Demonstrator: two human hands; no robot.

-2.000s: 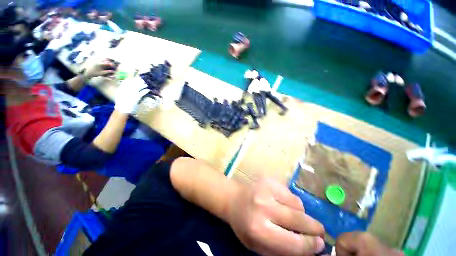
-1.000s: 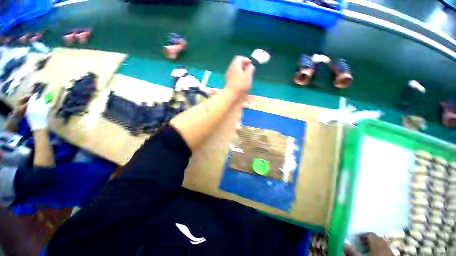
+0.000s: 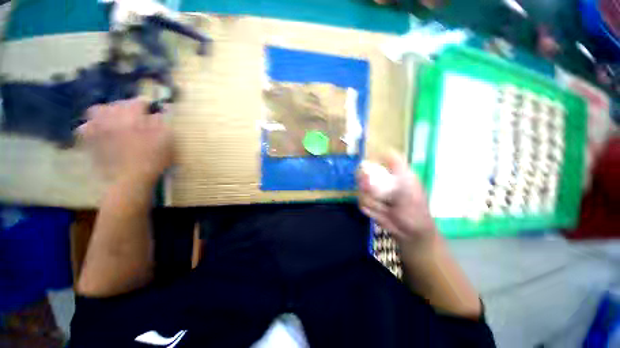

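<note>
My left hand is at the near edge of the dark leg parts on the cardboard at left. It is blurred, its fingertips near a dark piece; I cannot tell whether it grips one. My right hand is between the blue pad and the green tray, closed on a cream-white part. The green cap sits on the brown patch, which lies on the blue work pad. The green tray at right holds rows of cream parts beside a white liner.
The cardboard sheet covers the bench. White crumpled strips lie at the tray's upper left corner. Joined leg assemblies lie at the upper left. A lower blue crate holds small parts below the bench edge. A red sleeve shows at far right.
The view has swung right and down. My left hand has left the belt, where it had a dark and white piece, and is at the dark parts. My right hand has left the tray with a cream part.
</note>
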